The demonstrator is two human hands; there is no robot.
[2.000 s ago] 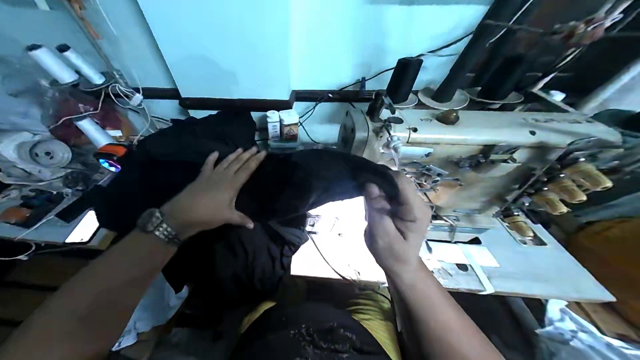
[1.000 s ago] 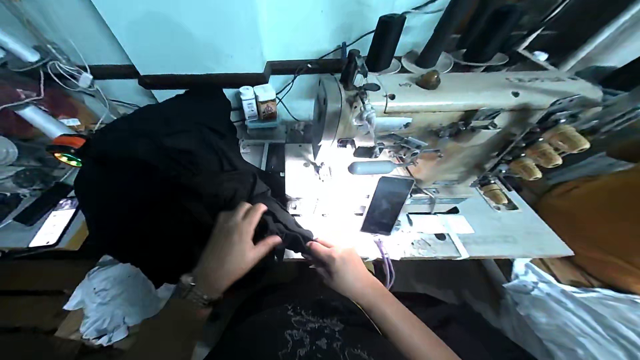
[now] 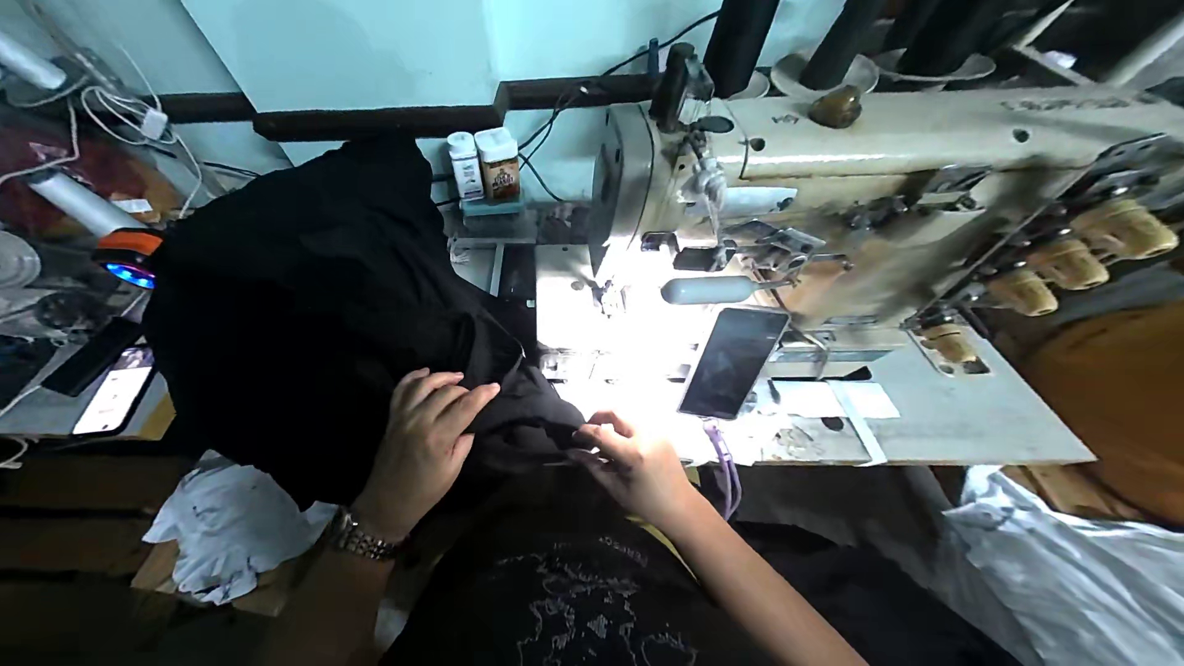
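Note:
A large piece of black fabric (image 3: 314, 305) lies bunched over the left side of the sewing machine's table. On its lower right part rests my left hand (image 3: 430, 444), fingers bent and a metal watch on the wrist; whether it grips the fabric cannot be told. My right hand (image 3: 634, 462) pinches the fabric's right end between thumb and fingers at the table's front edge. Right of the fabric stands the industrial sewing machine (image 3: 832, 148), its needle area brightly lit. A dark smartphone (image 3: 735, 363) leans below the machine's arm, with a purple cord (image 3: 723, 467) hanging beneath it.
Two small bottles (image 3: 486, 166) stand behind the fabric. Black thread cones (image 3: 740, 42) rise behind the machine. At the left lie a lit phone (image 3: 116, 393) and an orange-ringed device (image 3: 129, 257). White cloth (image 3: 240, 523) sits below left; a white plastic sack (image 3: 1064, 555) is at lower right.
Two seconds ago both hands held the fabric up, spread before the machine; now it lies lower, bunched to the left. The smartphone and purple cord, covered or out of sight then, now show.

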